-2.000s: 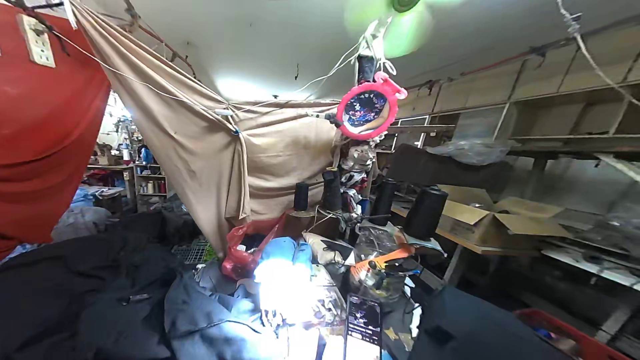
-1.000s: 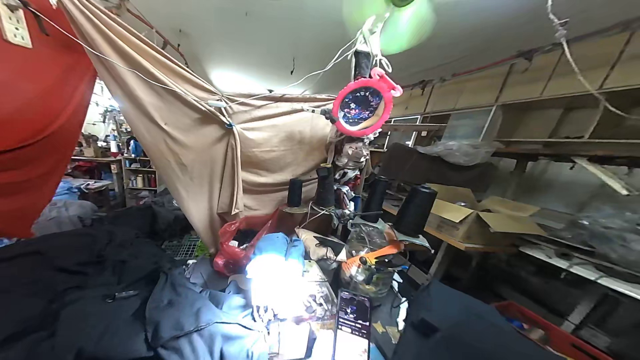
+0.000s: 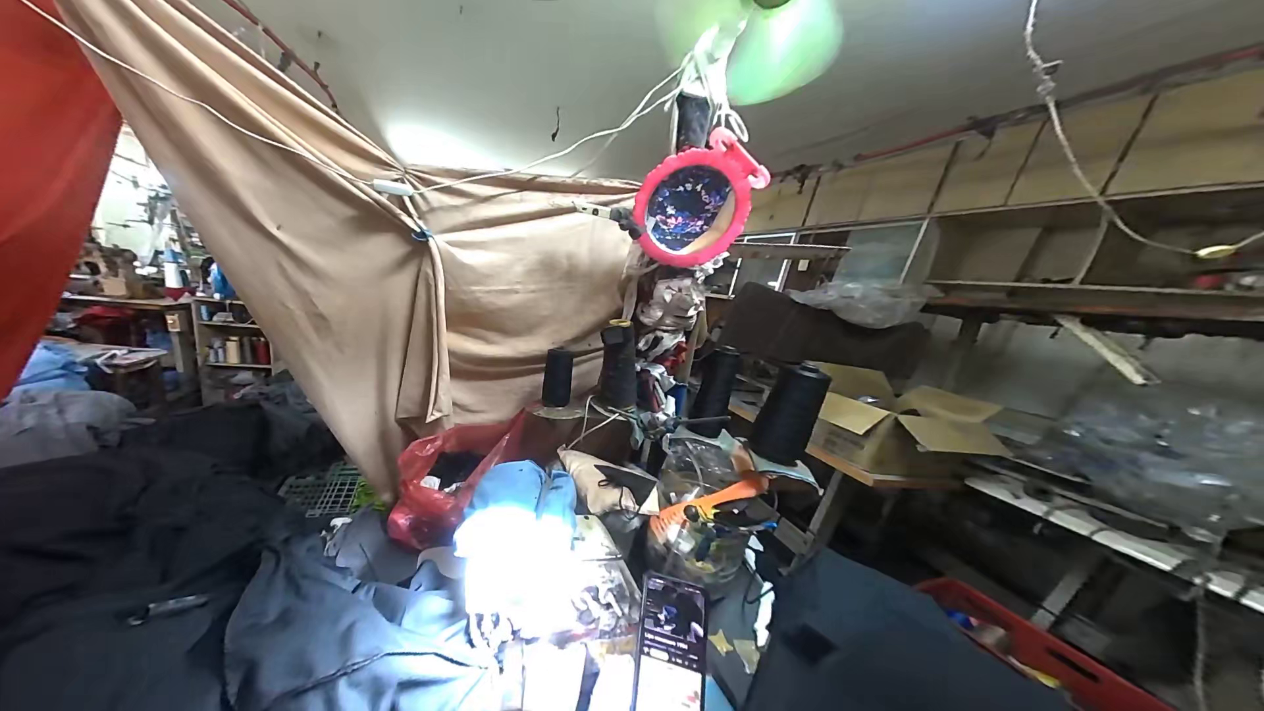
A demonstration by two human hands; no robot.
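Observation:
Neither my left hand nor my right hand shows in the head view. A smartphone [image 3: 671, 642] with a lit screen stands near the bottom middle. Glare from a bright lamp [image 3: 518, 573] washes out the things left of it. Dark fabric [image 3: 346, 632] lies in folds at the lower left, and another dark cloth [image 3: 879, 642] is at the lower right. Behind the phone, an orange plastic tool [image 3: 706, 502] rests on a clear container [image 3: 696, 553]. Black thread cones [image 3: 790, 413] stand farther back. A pink-framed round mirror [image 3: 694, 207] hangs above them.
A red plastic bag [image 3: 420, 494] sits beneath a beige hanging cloth [image 3: 533, 296]. At right are an open cardboard box [image 3: 884, 434] on a table and a red crate [image 3: 1047, 642] below. A cord [image 3: 1076, 158] dangles at upper right; a green fan [image 3: 785, 49] is overhead.
The view has shifted slightly. Nothing else has plainly changed.

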